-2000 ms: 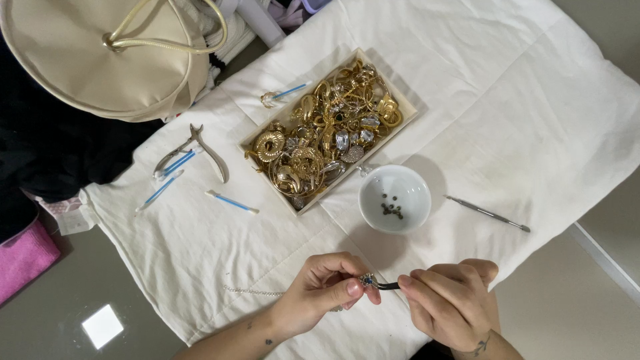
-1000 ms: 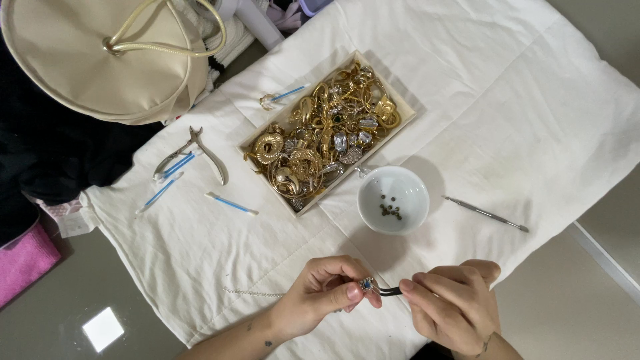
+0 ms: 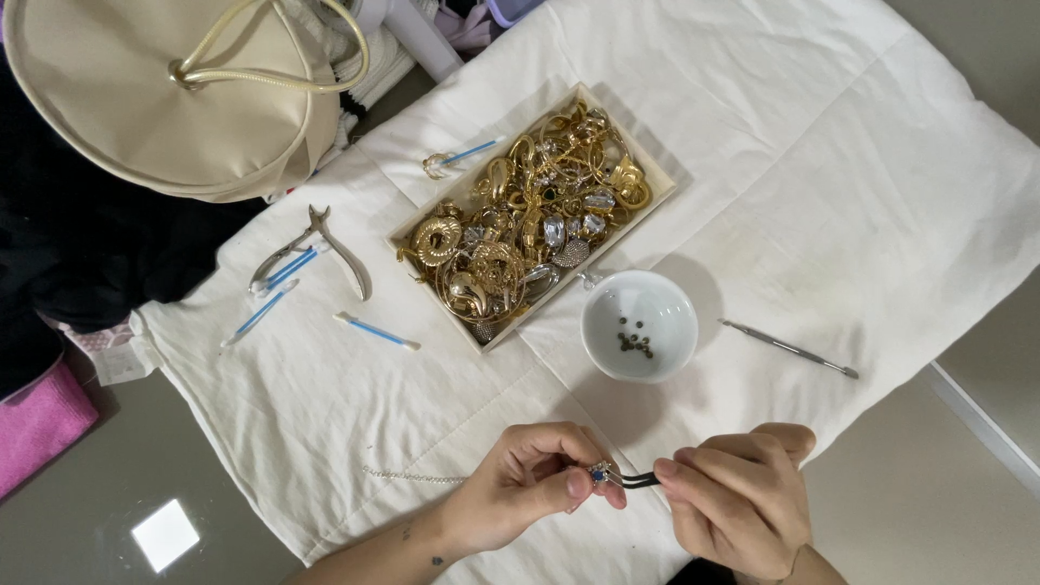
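Note:
My left hand (image 3: 540, 483) pinches a small silver-coloured jewelry piece with a blue stone (image 3: 600, 474) between thumb and fingers. A fine silver-coloured chain (image 3: 414, 476) lies on the cloth beside that hand. In my right hand (image 3: 739, 496) are black-handled tweezers (image 3: 638, 480), their tips at the blue-stone piece; whether they grip it cannot be told. Beyond my hands stands a white cup (image 3: 639, 280) with several small dark stones (image 3: 635, 341) inside. A shallow tray (image 3: 536, 329) full of gold- and silver-coloured jewelry lies behind it.
Metal nippers (image 3: 351, 264) and blue cotton swabs (image 3: 375, 331) lie left on the white cloth (image 3: 772, 244); a double-ended metal tool (image 3: 792, 349) lies right of the cup. One more swab (image 3: 470, 152) and a ring (image 3: 435, 166) sit behind the tray. A beige bag (image 3: 162, 122) stands back left.
Both hands stay in nearly the same place, with the piece and the tweezers still between them. The surrounding objects have not plainly moved.

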